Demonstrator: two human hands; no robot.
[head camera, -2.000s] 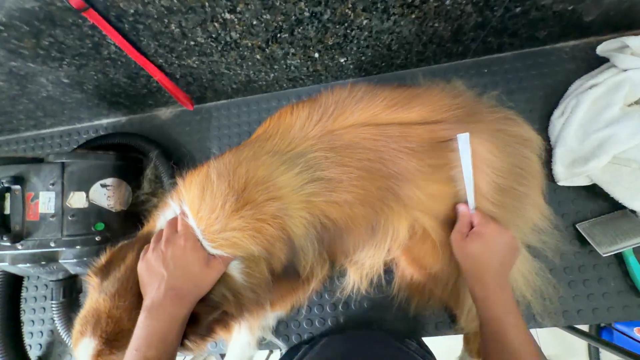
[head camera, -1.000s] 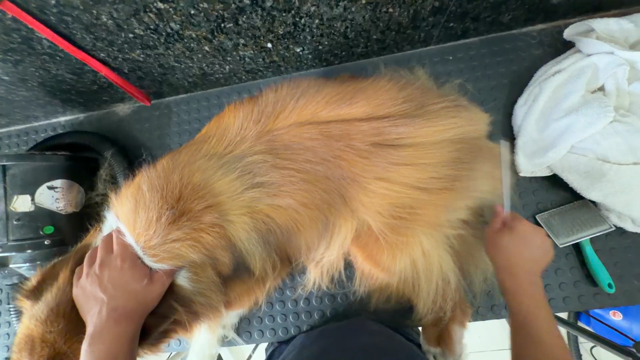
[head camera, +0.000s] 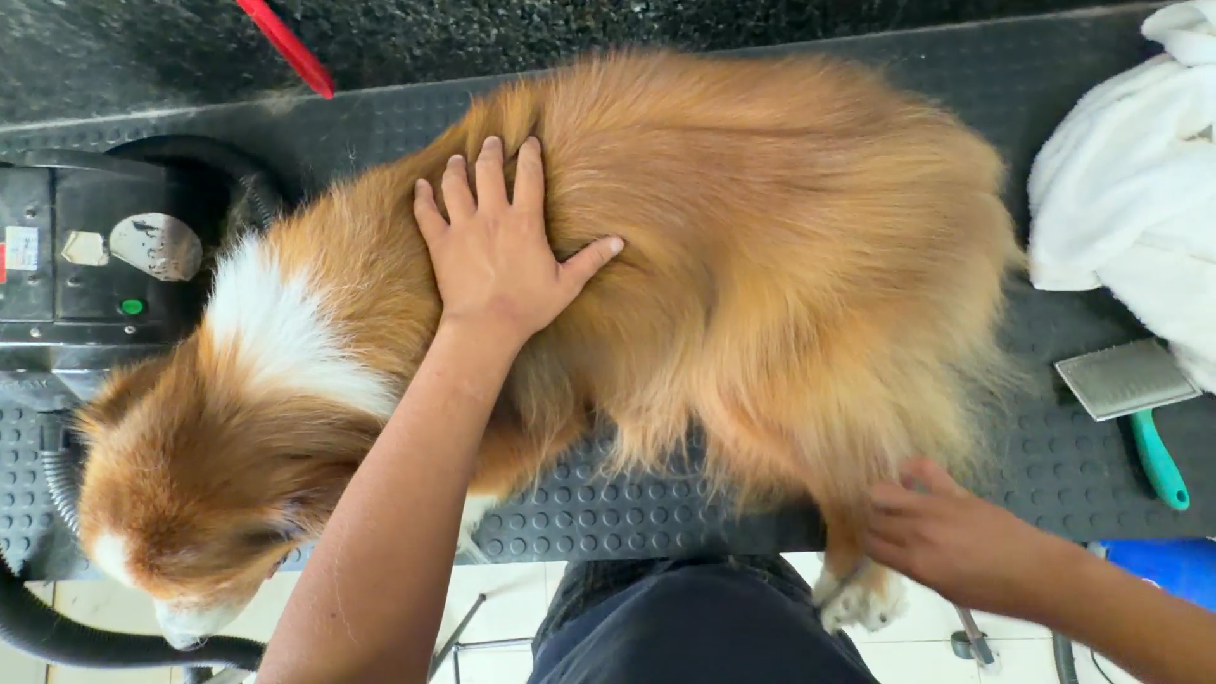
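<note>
An orange-and-white long-haired dog stands side-on along a black rubber-topped table, its head at the lower left and its rump at the right. My left hand lies flat on the dog's shoulder and upper back, fingers spread, holding nothing. Down at the dog's hind leg, my right hand has its fingers curled near the fur. A thin grey piece shows below those fingers beside the paw; whether it is the comb seen earlier is unclear.
A slicker brush with a teal handle lies at the right, below a white towel. At the left stands a black dryer with a ribbed hose. A red strap hangs by the speckled wall.
My left hand has gone from the dog's neck to its shoulder and back, fingers now spread. From the rump, my right hand has moved down to the hind leg. The dog's head is lower in view.
</note>
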